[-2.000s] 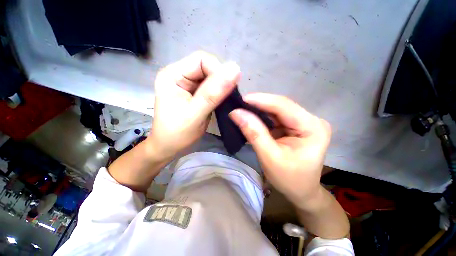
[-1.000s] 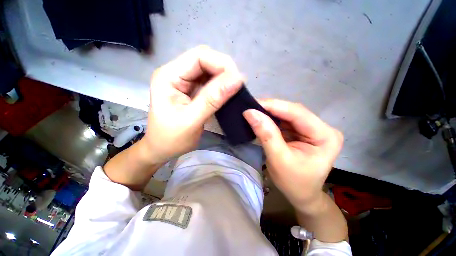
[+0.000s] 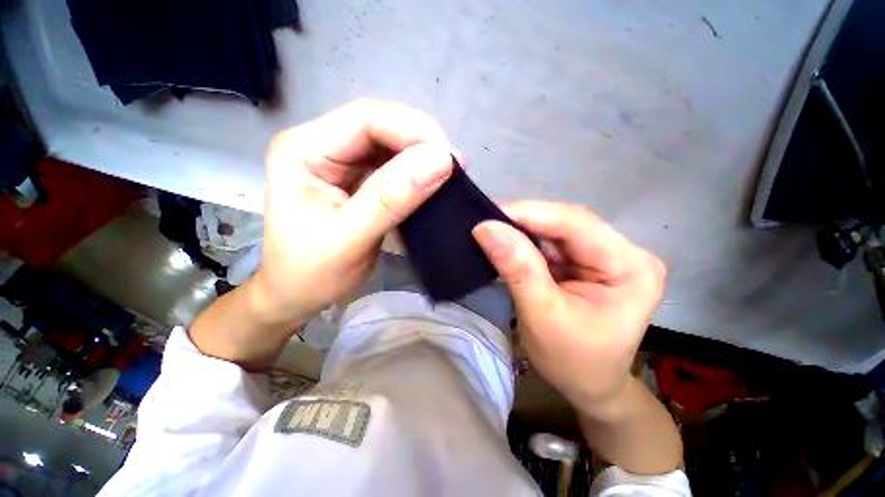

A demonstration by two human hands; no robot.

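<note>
A small dark double-layer piece, perhaps a cuff or pocket flap point(image 3: 449, 239), is held in the air between my two bare hands, in front of my white top. My left hand point(image 3: 335, 209) pinches its upper left corner between thumb and curled fingers. My right hand point(image 3: 582, 291) pinches its right side, thumb on top. The piece's lower corner hangs free. Parts of the piece are hidden behind my fingers.
A stack of dark pieces point(image 3: 180, 44) lies at the upper left on the whitish-grey table cover point(image 3: 582, 116). The dark steam iron point(image 3: 825, 146) with a pale rim and thin rod is at the right edge. Red cloth point(image 3: 73, 209) lies below the table at left.
My hands have moved slightly apart and the dark piece is spread flatter, with more of its face showing. The view has shifted slightly.
</note>
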